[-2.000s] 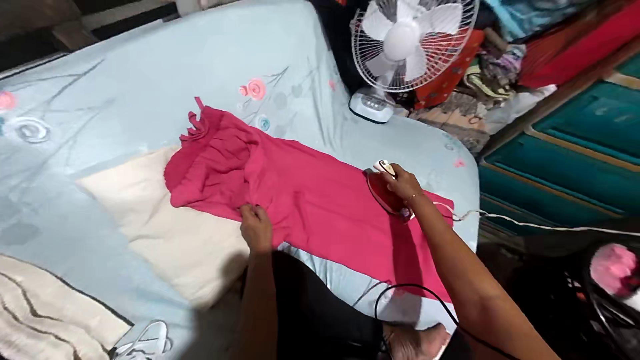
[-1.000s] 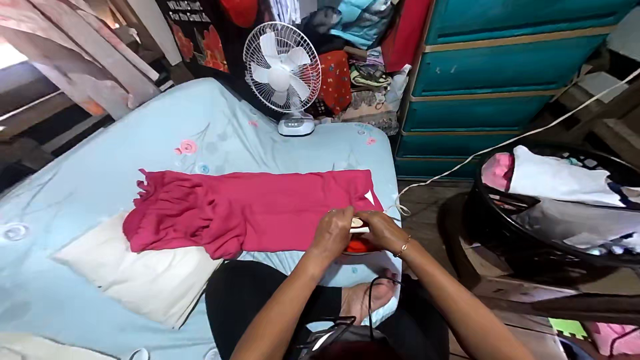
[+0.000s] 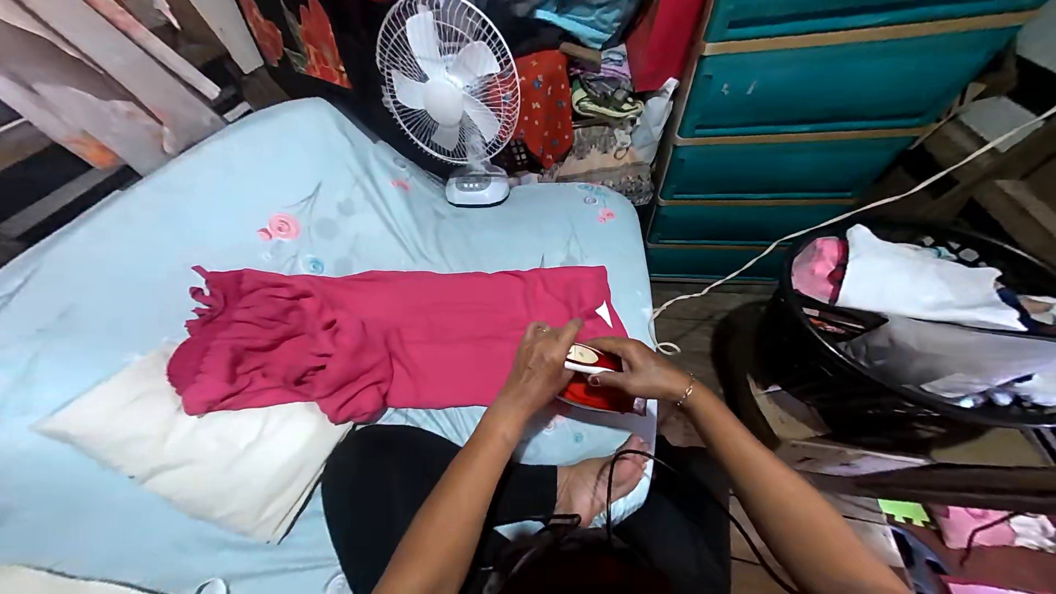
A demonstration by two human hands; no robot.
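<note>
A magenta garment [image 3: 445, 330] lies across the bed, smooth on the right and bunched with ruffles on the left. My right hand [image 3: 643, 369] is closed around the handle of a red and white clothes iron [image 3: 602, 394], which rests at the garment's lower right corner. Beside the iron's left side, my left hand [image 3: 540, 363] touches the garment and perhaps the iron; its fingertips are partly hidden. Under the garment's bunched part sits a folded cream cloth [image 3: 198, 441]. A small white triangle [image 3: 605, 313] shows near the garment's right edge.
A white fan [image 3: 445, 99] stands at the bed's [image 3: 346, 181] far edge. Teal drawers [image 3: 792, 91] are at the back right. On the right is a black basket [image 3: 792, 363] of clothes, with a pale cord [image 3: 767, 252] running past it. My bare foot [image 3: 606, 478] is near the iron.
Two seconds ago my left hand was at the garment's middle; it has since moved right, beside the iron. The iron has moved to the garment's lower right corner. The view has turned right.
</note>
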